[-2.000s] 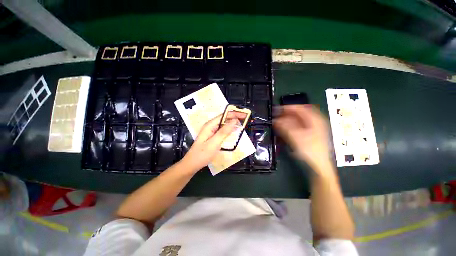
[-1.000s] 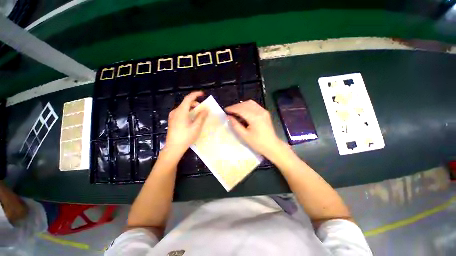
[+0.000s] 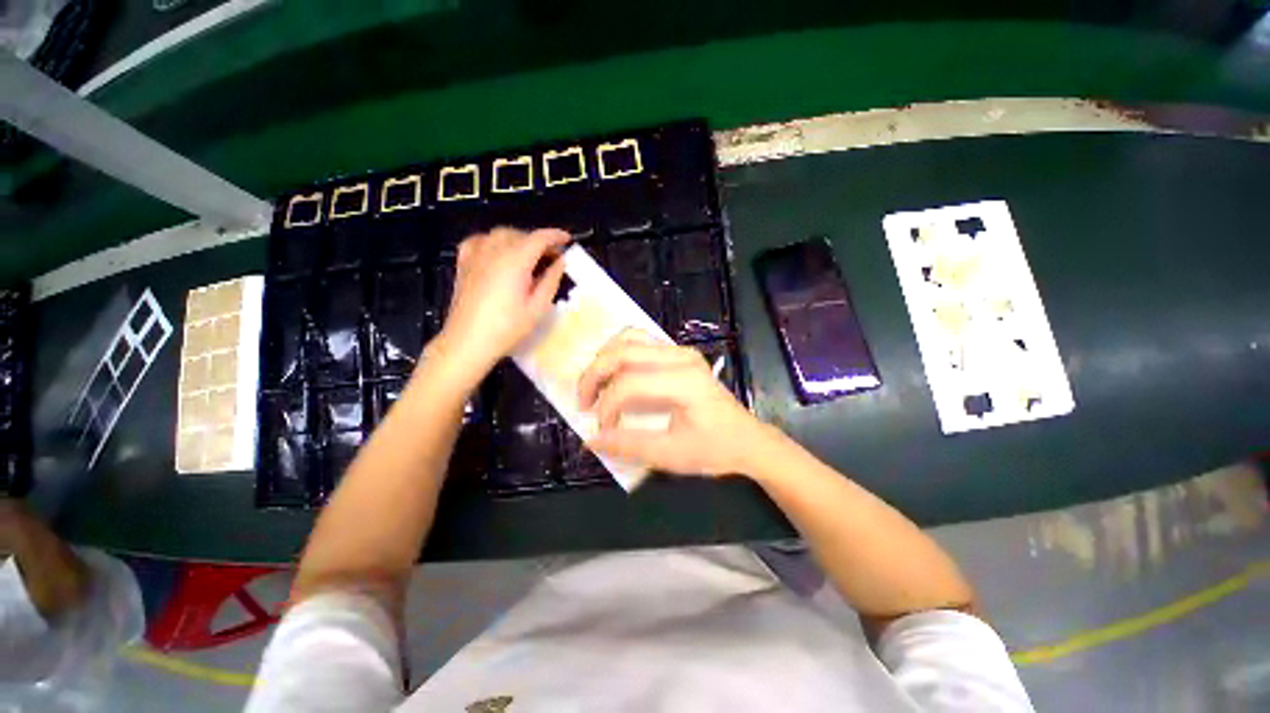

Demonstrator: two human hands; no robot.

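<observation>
A white adhesive sheet (image 3: 568,348) with cream pieces and a dark notched place near its top lies tilted over the black blister tray (image 3: 376,300). My left hand (image 3: 504,286) is at the sheet's upper left edge, fingers bent; its fingertips are blurred. My right hand (image 3: 662,407) lies over the sheet's lower right part, fingers curled at the sheet. Whether either hand pinches the sheet or a small piece cannot be made out. Several finished frames (image 3: 458,183) with cream outlines stand in a row in the tray's far pockets.
A dark purple glossy slab (image 3: 820,323) lies right of the tray. Further right is a scrap sheet (image 3: 979,318) with cream bits. Left are a spare adhesive sheet (image 3: 220,373) and a white open grid (image 3: 121,376). Another person's arm (image 3: 45,560) shows at lower left.
Since two seconds ago, the outlined frame in my left hand has left it and the tray row has one more. Since one second ago, my right hand has moved down the sheet and my left slightly up.
</observation>
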